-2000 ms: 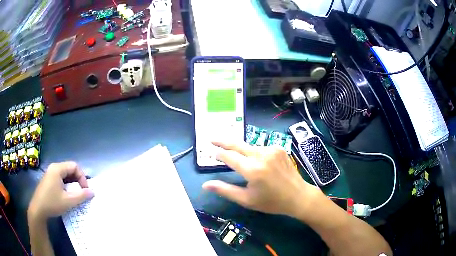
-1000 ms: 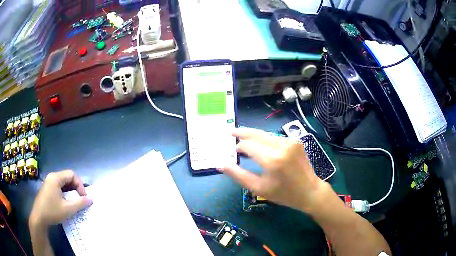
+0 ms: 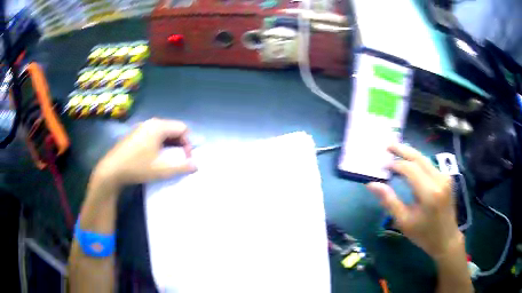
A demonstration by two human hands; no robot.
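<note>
The picture is blurred. A large white paper sheet (image 3: 240, 217) lies in front of me. My left hand (image 3: 149, 151) pinches its upper left corner between thumb and fingers; a blue band is on that wrist. A smartphone (image 3: 375, 114) with a bright screen and green chat bubbles stands at the right, in front of the bench instrument. My right hand (image 3: 420, 200) is at the phone's lower right edge, fingers apart, with fingertips at or near the screen. Whether they touch it I cannot tell. A small board with clip leads (image 3: 352, 258) lies right of the sheet.
Rows of small yellow and white boards (image 3: 109, 77) lie at upper left. An orange and black multimeter (image 3: 43, 114) is at far left with a red lead. A dark red test box (image 3: 200, 37) stands at the back. A white cable (image 3: 506, 240) curves at right.
The view has swung left, so the phone and sheet appear further right and the multimeter shows. My left hand still pinches the sheet. My right hand remains beside the phone's lower part.
</note>
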